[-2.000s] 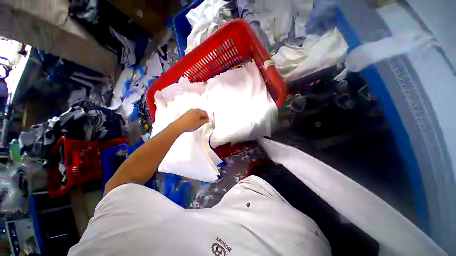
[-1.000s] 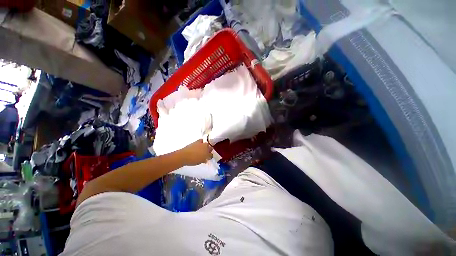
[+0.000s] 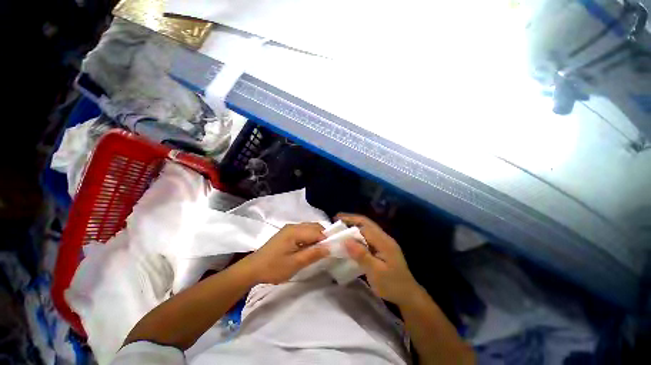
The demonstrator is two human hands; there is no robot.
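Note:
A white garment piece point(image 3: 345, 265) is bunched between my two hands above my lap. My left hand point(image 3: 289, 251) grips its left side, thumb on top. My right hand point(image 3: 380, 258) grips its right side, thumb pressing on the folded top. A white length of cloth point(image 3: 228, 234) runs left from my hands toward the red plastic basket point(image 3: 118, 187), which holds loose white pieces. The fingers under the cloth are hidden.
The white sewing-machine table point(image 3: 400, 78) lies ahead, its grey, blue-trimmed edge point(image 3: 342, 139) running close beyond my hands. A narrow white strip point(image 3: 225, 80) hangs over that edge. The machine point(image 3: 571, 89) is upper right, glaring. A gold-brown packet point(image 3: 168, 23) lies at the table corner.
The view has swung from the basket toward the table. My left hand has left the basket's pile and now holds cloth over my lap. My right hand has come into view, holding it too.

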